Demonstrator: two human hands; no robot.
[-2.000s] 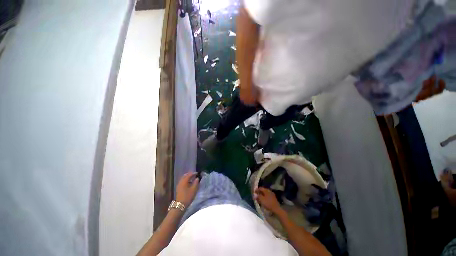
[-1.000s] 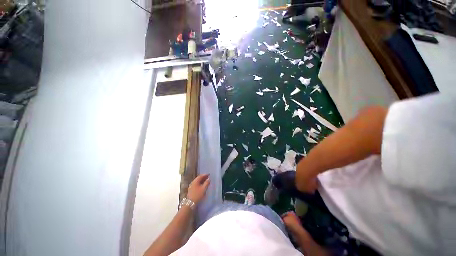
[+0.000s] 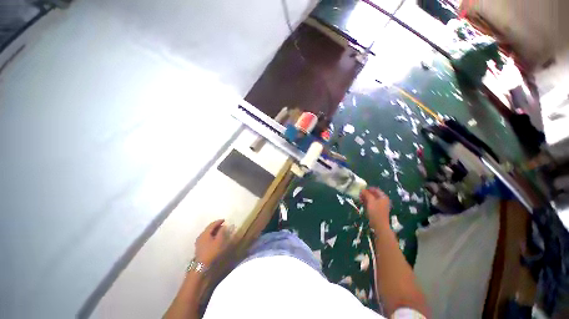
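Observation:
The white fabric ply (image 3: 118,143) covers the table on the left, its grey edge (image 3: 168,212) running diagonally. My left hand (image 3: 212,242) is over the pale underlay (image 3: 187,230) by the wooden table edge, fingers loosely bent, apparently empty. My right hand (image 3: 376,204) is beyond the table edge, at the tip of a blurred pale piece (image 3: 340,179) at the rail's near end; whether it grips it is unclear. The silver guide rail (image 3: 269,129) crosses the table. The blue cutter with its red-and-white top (image 3: 306,122) and cream cylinder (image 3: 312,153) is at its near end.
A dark flat plate (image 3: 245,172) lies on the underlay beside the rail. Dark tabletop (image 3: 299,65) shows beyond the rail. The green floor (image 3: 324,215) is littered with white scraps. Another table with hanging pale fabric (image 3: 458,255) stands at the right.
The view has turned and moved closer to the rail and cutter. The other person has left the view. My right hand has come up and forward to the rail's end; my left is now over the underlay.

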